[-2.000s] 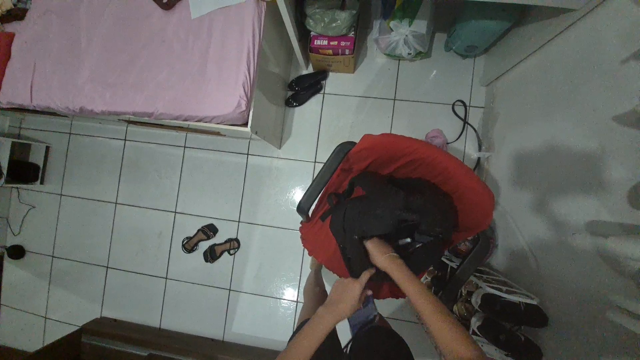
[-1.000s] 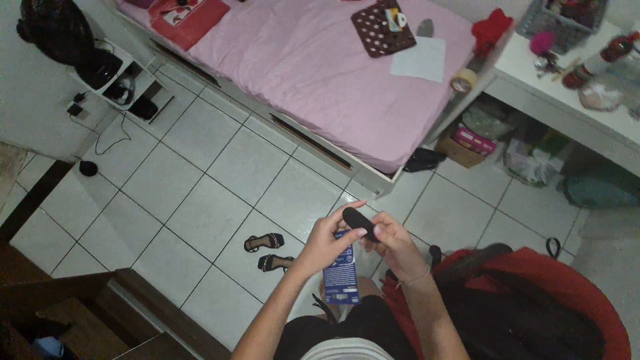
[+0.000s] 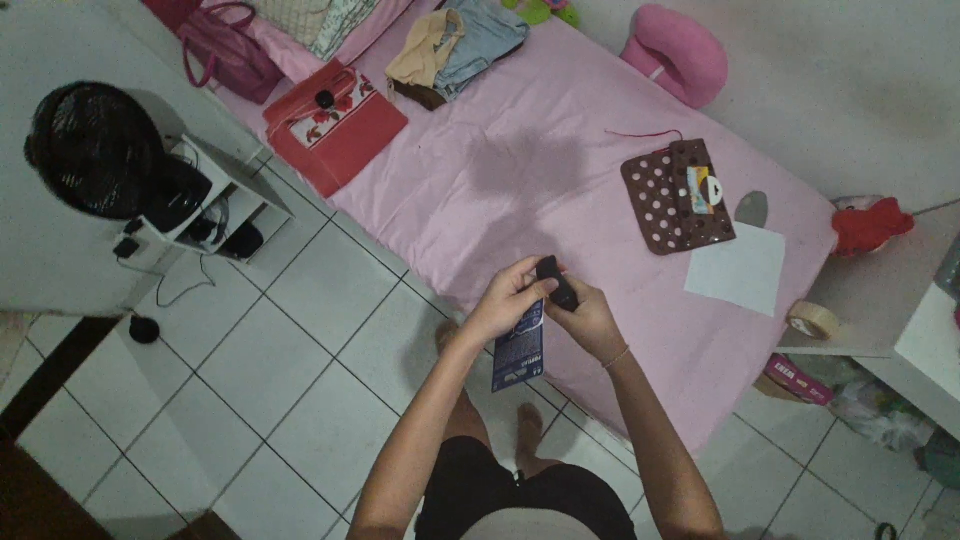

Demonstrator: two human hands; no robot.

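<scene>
Near the middle of the head view, my left hand (image 3: pixel 504 300) holds a flat blue printed card package (image 3: pixel 519 352) that hangs below its fingers, and its fingertips touch a small black object (image 3: pixel 556 283). My right hand (image 3: pixel 589 315) grips that black object from the other side; its exact kind cannot be told. Beyond the hands lies a bed with a pink sheet (image 3: pixel 450 217). On it are a brown polka-dot pouch (image 3: pixel 652 195), a sheet of white paper (image 3: pixel 735 270) and a red bag with a floral panel (image 3: pixel 337 135).
A black fan (image 3: pixel 97 150) stands by a small white shelf (image 3: pixel 255 199) at the left. Folded clothes (image 3: pixel 457 49) and a pink neck pillow (image 3: pixel 686 56) are on the bed. A roll of tape (image 3: pixel 812 320) sits at its right corner. A cable (image 3: pixel 180 300) trails on the tiled floor.
The view has swung from the red chair to the bed. Two seconds ago my hands were at a black bag on that chair; a second ago they held the card and the black object.
</scene>
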